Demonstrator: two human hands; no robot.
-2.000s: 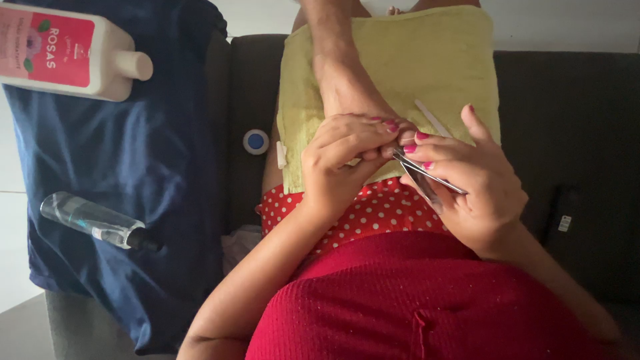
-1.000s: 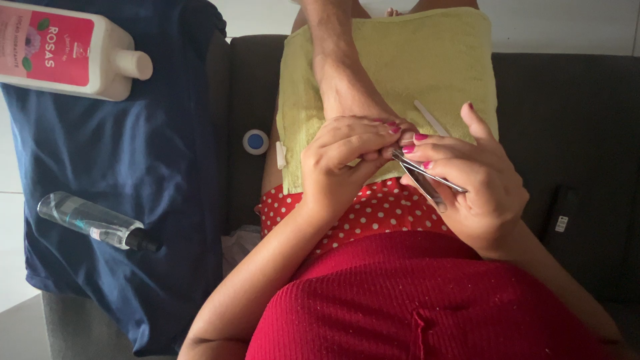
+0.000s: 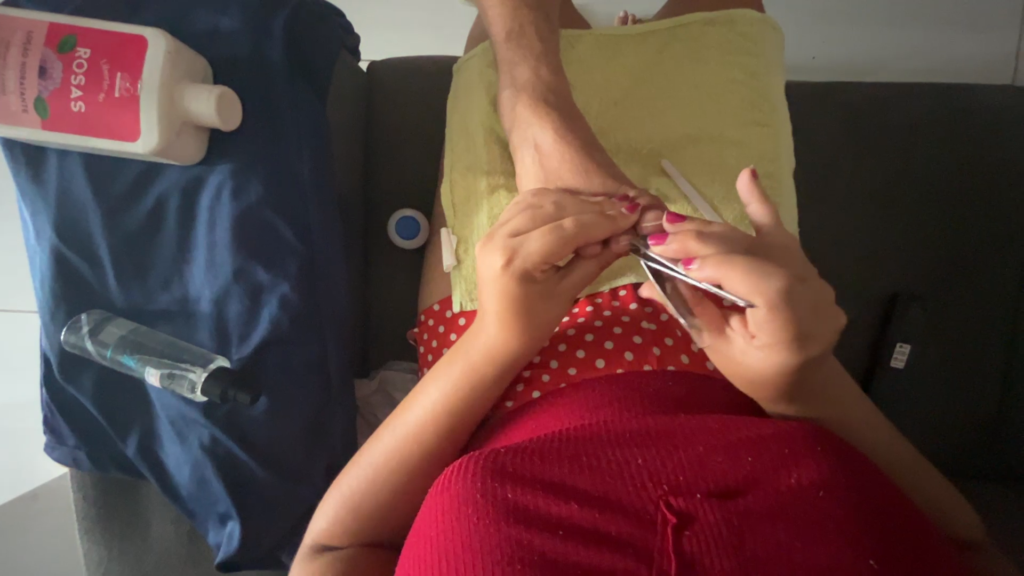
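Note:
Another person's bare foot [image 3: 552,144] rests on a yellow-green towel [image 3: 704,88] across my lap. My left hand [image 3: 540,252] is closed around the toes of that foot, its fingertips at the toe ends. From the other side, my right hand [image 3: 760,296] grips a metal nail clipper or nipper [image 3: 680,280] by its spread handles. The tool's tip is at the toes, where my fingers partly hide it. A thin white stick or file [image 3: 690,189] lies on the towel just beyond my right fingers.
To the left, a blue cloth [image 3: 264,264] bears a white lotion bottle [image 3: 180,104] and a clear bottle with a black cap [image 3: 144,356]. A round white item with a blue centre [image 3: 408,229] sits on the dark sofa [image 3: 904,200]. A small white piece [image 3: 448,249] lies at the towel's left edge.

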